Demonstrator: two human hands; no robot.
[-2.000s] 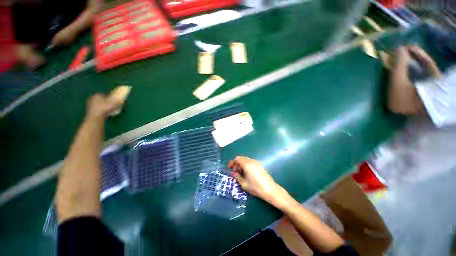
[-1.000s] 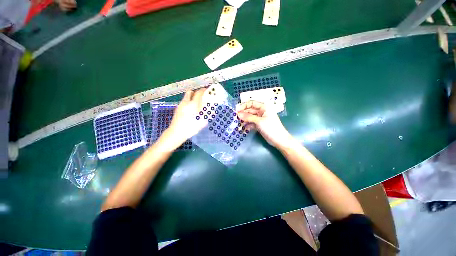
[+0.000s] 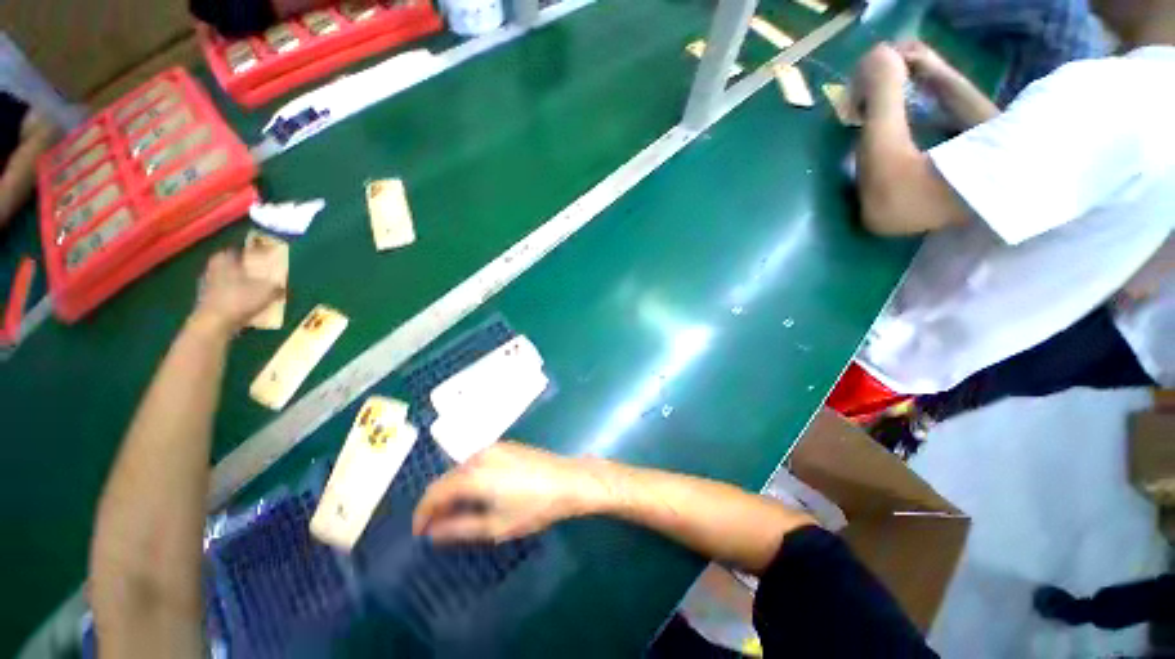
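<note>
My left hand is out over the far green belt, its fingers on the edge of a pale phone-shaped housing. My right hand is curled and blurred at the upper edge of a clear ring sheet; its fingertips are partly hidden. Overlapping pale housings with dark and gold lens dots lie left of my right hand. More stacked pale housings lie on a dark ring sheet above that hand. Other ring sheets lie at lower left, blurred.
A scuffed metal rail separates bench and belt. Loose housings and a white scrap lie on the belt. Red trays stand at far left. A person in white works at right. An open cardboard box is below the bench edge.
My left hand has left the ring sheet and reached across the rail to a housing on the belt. Housings now lie beside my right hand, which has moved lower left. The view has turned right.
</note>
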